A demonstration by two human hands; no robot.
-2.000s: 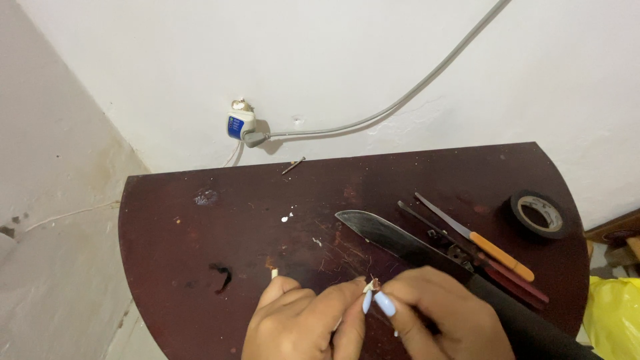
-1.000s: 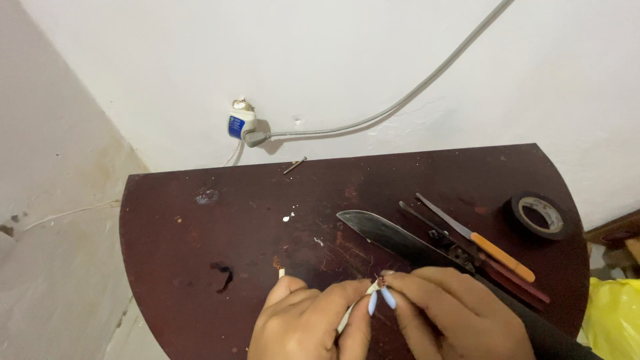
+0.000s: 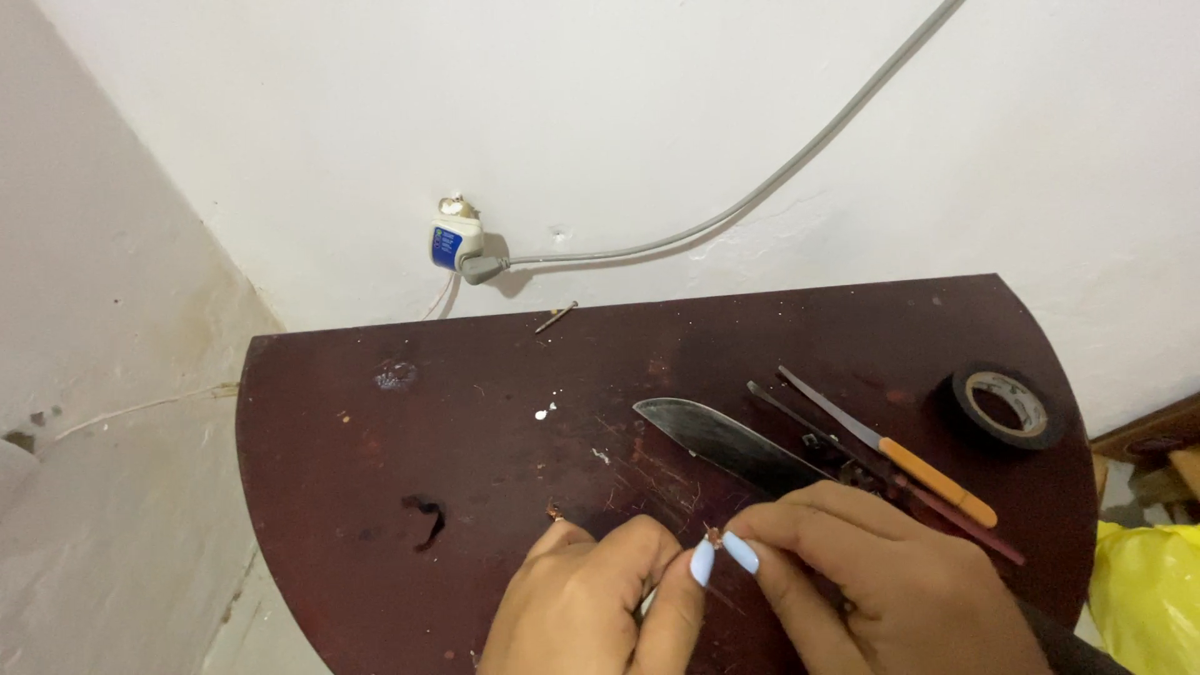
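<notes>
Low over the front of a dark red-brown wooden table (image 3: pixel 319 469), my left hand (image 3: pixel 600 591) grips a thin light-coloured cable, mostly hidden by the fingers. Bare copper strands (image 3: pixel 714 536) stick out between both thumb tips, and another copper end (image 3: pixel 554 511) shows above the left hand. My right hand (image 3: pixel 872 581) pinches the strands between thumb and index finger. A large dark knife blade (image 3: pixel 722 441) lies just beyond the right hand, its handle end partly behind that hand. Beside it lie an orange-handled knife (image 3: pixel 937 483) and a thin tool with a dark red handle (image 3: pixel 975 532).
A roll of black electrical tape (image 3: pixel 1003 408) lies at the table's right. A nail (image 3: pixel 557 317) is near the back edge, a black tape scrap (image 3: pixel 427 520) at left. A grey cord (image 3: pixel 637 251) runs to a plug adapter (image 3: pixel 456 246) on the wall. A yellow bag (image 3: pixel 1144 591) sits lower right.
Between the fingertips, the pale cable piece seen one second ago is now mostly covered, with copper strands showing. Both hands stay close together in about the same place.
</notes>
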